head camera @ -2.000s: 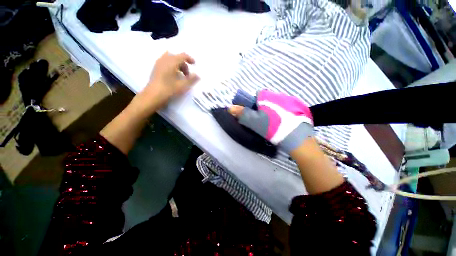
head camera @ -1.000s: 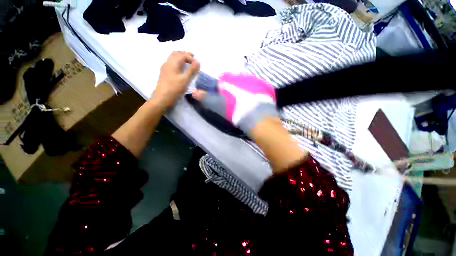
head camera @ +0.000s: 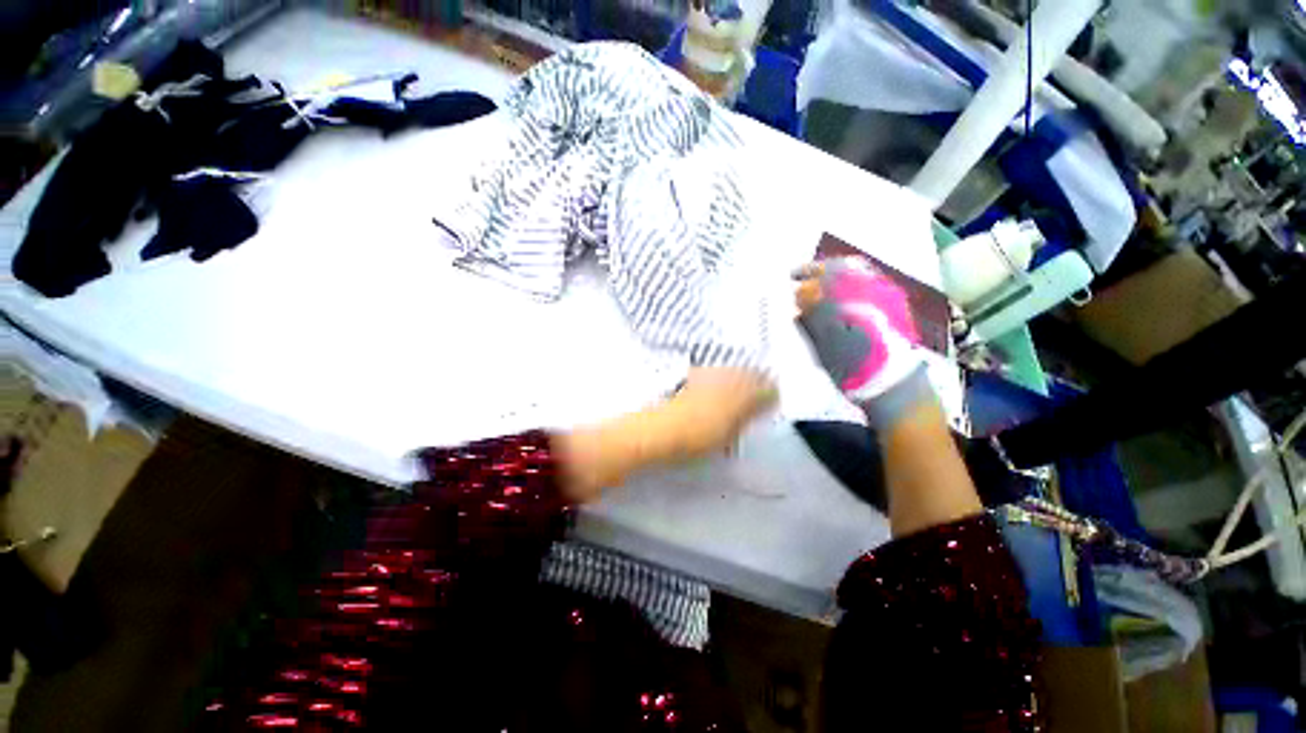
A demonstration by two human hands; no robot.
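The white striped knit garment [head camera: 659, 236] lies bunched on the white pressing table, its narrow lower end reaching my left hand. My left hand [head camera: 728, 407] is bare and blurred at that end; a grip on the cloth cannot be made out. My right hand [head camera: 864, 332], in a pink and grey half-finger glove, is beside the brown pad with its fingers bent; I cannot tell whether it holds anything. A dark shape, likely the steam iron [head camera: 842, 455], lies below my right hand, partly behind the forearm. Its handle is not visible.
Dark cut pieces with pale ties [head camera: 215, 158] lie at the table's far left. The brown pad [head camera: 900, 287] is at the right edge, with a pale bottle [head camera: 988, 261] beyond. The dark hose sleeve [head camera: 1174, 384] runs off right. Another striped piece [head camera: 630, 590] hangs at the near edge.
The view has swung right. The striped garment now lies more bunched. My hands are farther right, and the blue-grey iron handle no longer shows in my right hand.
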